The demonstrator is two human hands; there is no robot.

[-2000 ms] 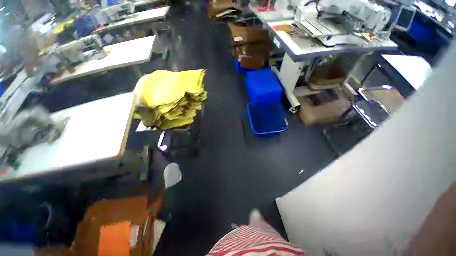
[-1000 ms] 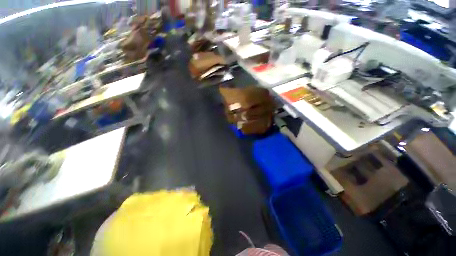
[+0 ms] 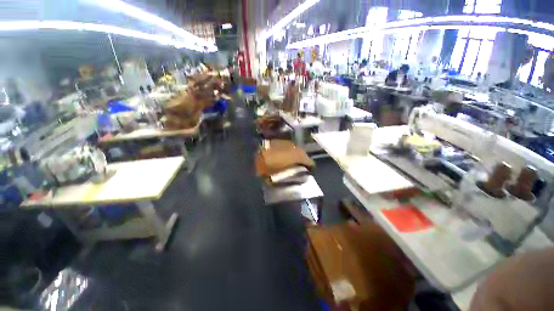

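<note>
A blurred, rounded shape at the lower right edge may be part of my right hand or arm. It is cut off by the edge, no fingers show, and I cannot tell if it holds anything. My left hand is out of the picture. Nearest in front are a heap of brown panels low beside the right-hand table and a flat red-orange piece on the white machine table. Further on, folded brown panels lie on a low pale stand.
A dark aisle runs ahead between rows of machines. A white sewing table stands at left. Brown thread cones stand on the right-hand table. Brown heaps lie farther left. People are visible far back, including a seated person.
The view has tilted up and moved along the aisle. The yellow stack and blue crates have left the picture. The brown panel heap is closer, and ceiling lights and windows now show.
</note>
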